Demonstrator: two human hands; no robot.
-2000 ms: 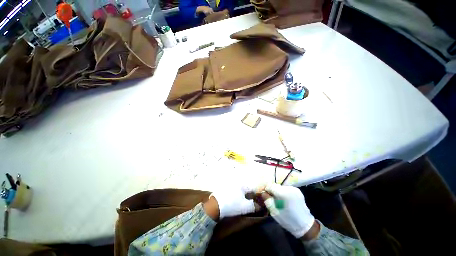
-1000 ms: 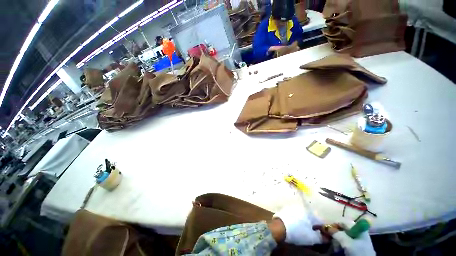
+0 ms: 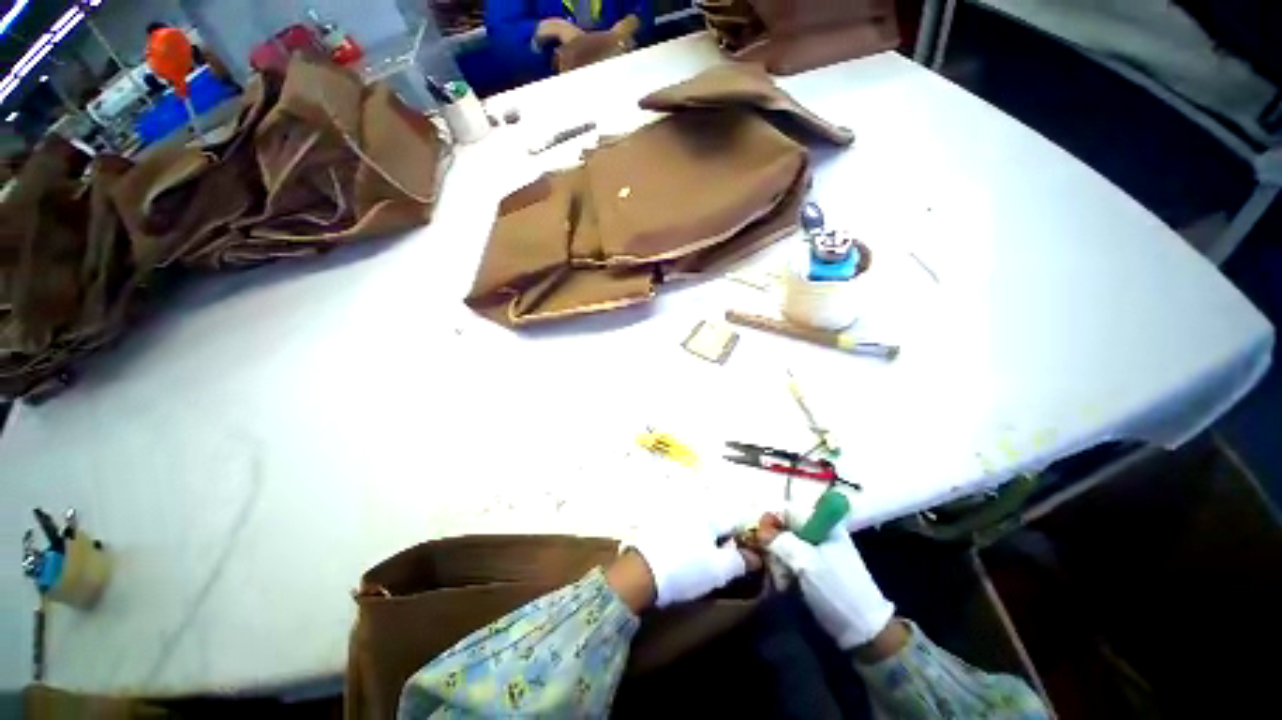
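A brown bag body (image 3: 471, 566) is held at the near table edge, its open mouth facing up. My left hand (image 3: 692, 563), in a white glove with bare fingertips, grips the bag's right end. My right hand (image 3: 837, 584), also gloved, holds a tool with a green handle (image 3: 824, 516) against that same end. The fingertips of both hands meet there. The tool's tip is hidden. Black and red thread snips (image 3: 787, 463) and a small yellow tool (image 3: 667, 446) lie just beyond my hands.
A folded brown bag (image 3: 675, 190) lies mid-table. A cup (image 3: 823, 296), a brush (image 3: 811, 335) and a tan square (image 3: 710, 341) are beside it. Another cup (image 3: 78, 567) stands left. Crumpled bags (image 3: 281, 169) lie far left. A person in blue (image 3: 513, 28) sits across.
The view swung left and back right. The green handle, low in my right hand two seconds ago, now points up and right above it. Both hands stay at the bag's right end.
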